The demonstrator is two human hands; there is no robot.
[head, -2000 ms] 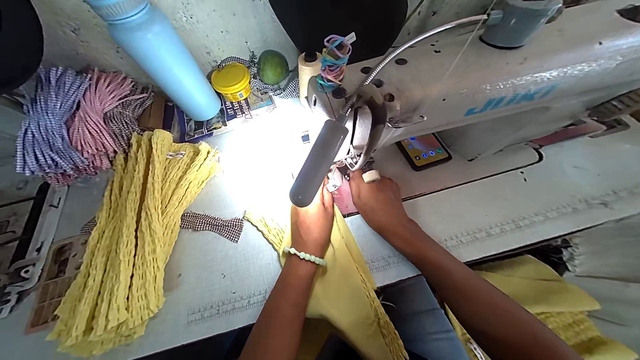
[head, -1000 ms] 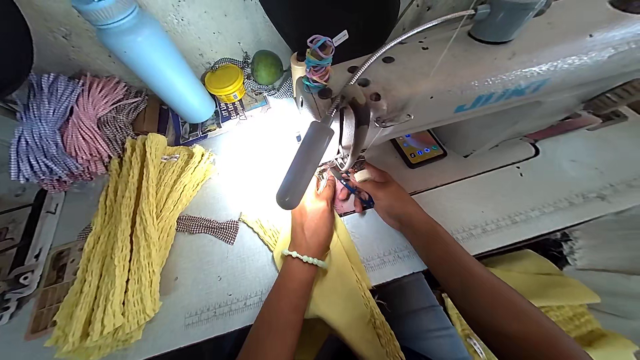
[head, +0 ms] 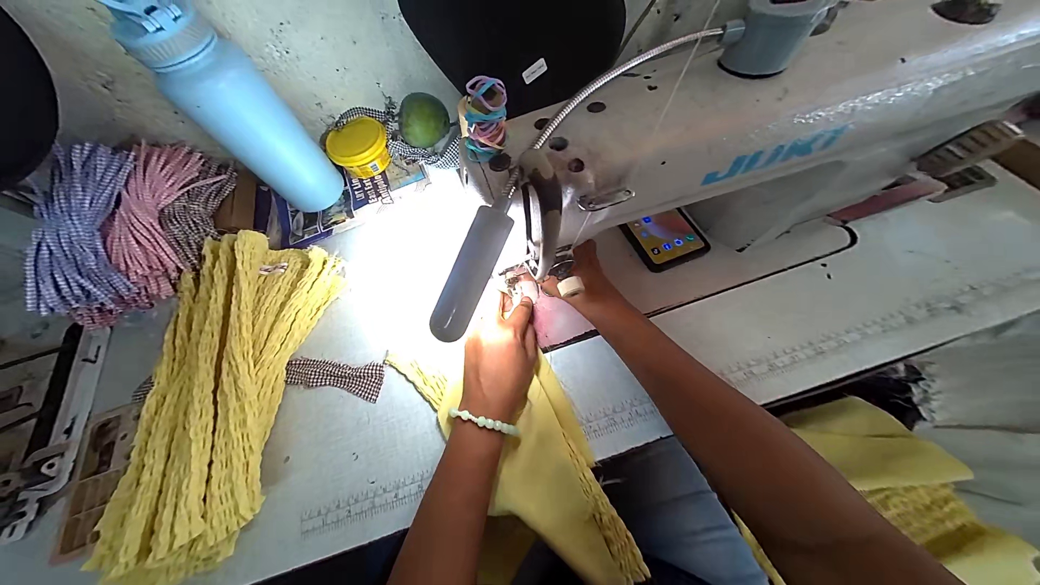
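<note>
A Juki sewing machine [head: 731, 138] spans the upper right, its needle area partly covered by a grey tubular lamp [head: 471, 272]. My left hand [head: 502, 357], with a beaded bracelet at the wrist, is at the presser foot, fingertips closed on something small and pale I cannot make out. Yellow fabric [head: 544, 479] with a textured band runs under this hand and over the table edge. My right hand [head: 587, 280] is just right of the needle area, beside a small white round piece; its fingers are largely hidden behind the machine head.
Yellow textured strips [head: 211, 390] lie in a pile at left, near bundled checked strips [head: 81, 236]. Behind stand a blue bottle [head: 244, 106], a yellow tub [head: 357, 148] and a green fruit [head: 423, 120]. A phone [head: 665, 238] lies under the machine arm. More yellow fabric [head: 877, 455] hangs at right.
The dark-blue handled tool seen in my right hand one second ago no longer shows. That hand has moved in closer behind the needle area. My left hand stays by the presser foot.
</note>
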